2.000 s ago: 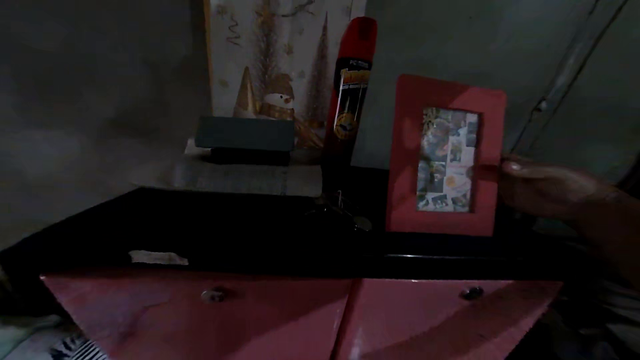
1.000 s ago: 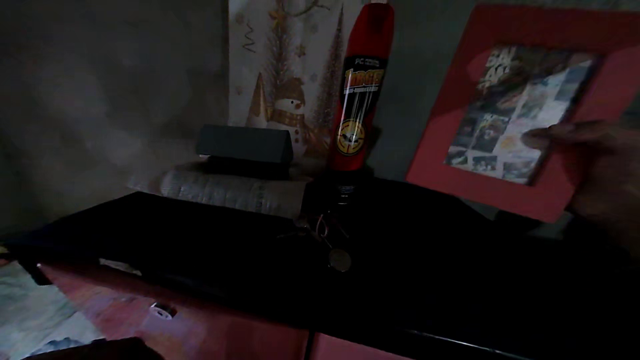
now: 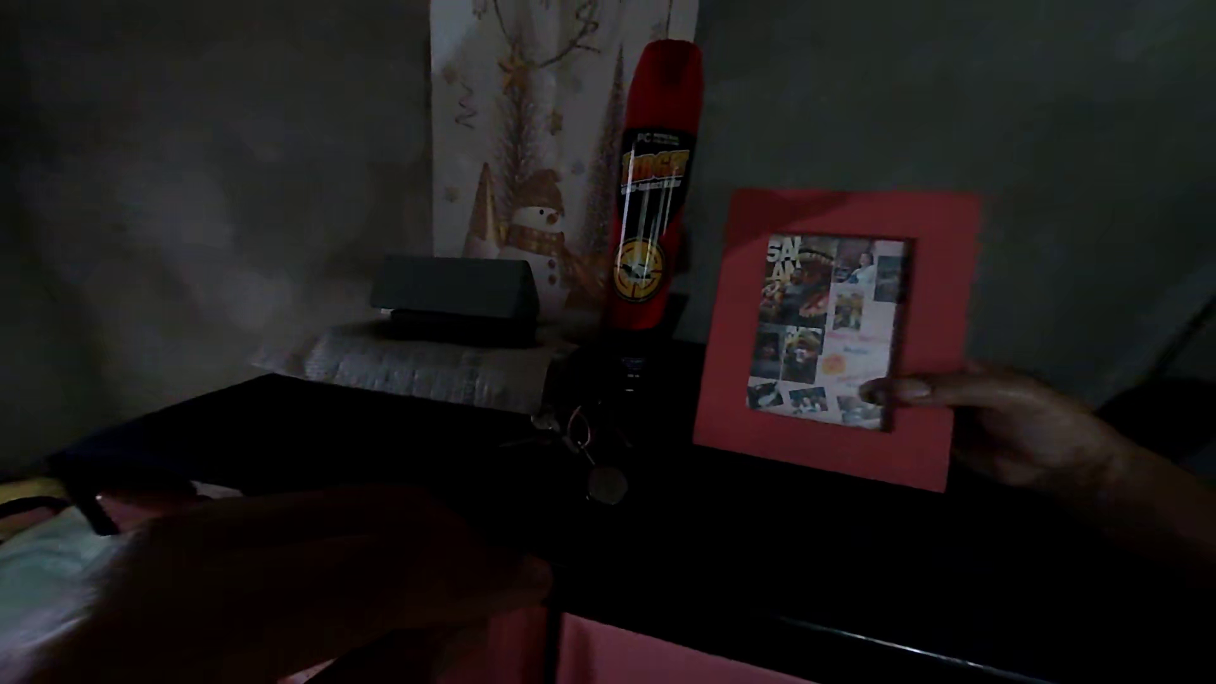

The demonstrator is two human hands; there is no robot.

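A red picture frame (image 3: 841,456) with a photo collage is gripped at its right edge by my right hand (image 3: 1035,418), the thumb across its front. It stands upright over the right part of the black cabinet top (image 3: 380,446). My left hand (image 3: 380,579) is low at the left, dark and blurred, over the front edge of the cabinet; I cannot tell whether it holds anything. Between the hands, a small bunch of keys with a round tag (image 3: 606,484) lies on the black top.
A red and black insect spray can (image 3: 655,190) stands behind the keys. Left of it, a dark box (image 3: 456,288) rests on a bubble-wrapped package (image 3: 427,369). A snowman-print sheet (image 3: 532,123) hangs behind. Pink cabinet fronts (image 3: 655,655) show below.
My left hand has come in at the lower left. The frame in my right hand is lower and more upright than one second ago. The view has shifted.
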